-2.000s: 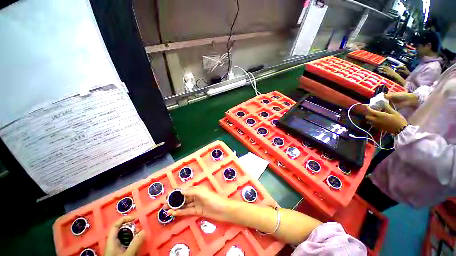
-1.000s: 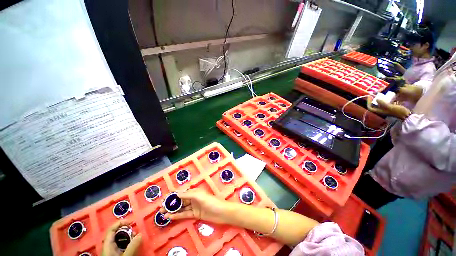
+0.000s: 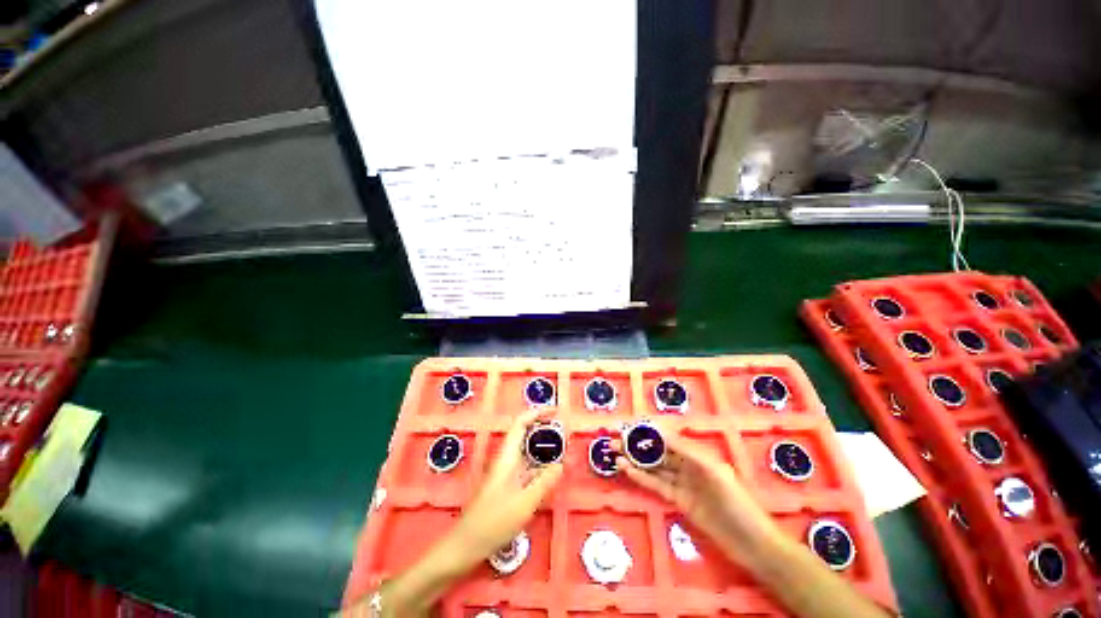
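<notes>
My left hand [image 3: 512, 485] holds a round watch head [image 3: 545, 444], dark face up with a small lit mark. My right hand [image 3: 691, 473] holds another watch head [image 3: 645, 445] by its edge, its dark face lit in the middle. Both are held side by side over the orange-red compartment tray [image 3: 411, 526]. One more watch head [image 3: 604, 455] lies in a pocket between them, partly covered by my right fingertips. The back row and side pockets hold dark-faced units. Several nearer pockets hold silver-white ones, such as the disc [image 3: 606, 557].
White instruction sheets [image 3: 519, 235] stand on a black board behind the tray. Stacked orange trays [image 3: 924, 417] and a black flat tray [image 3: 1069, 417] are at right, a paper slip [image 3: 878, 472] beside them. Side trays [image 3: 42, 302] and a yellow note [image 3: 51, 477] are at left. White power strip [image 3: 860, 214] behind.
The view has swung left, so the front tray is now centred and the neighbouring workers are out of view. Both hands still hold their watch heads, now nearly level with each other.
</notes>
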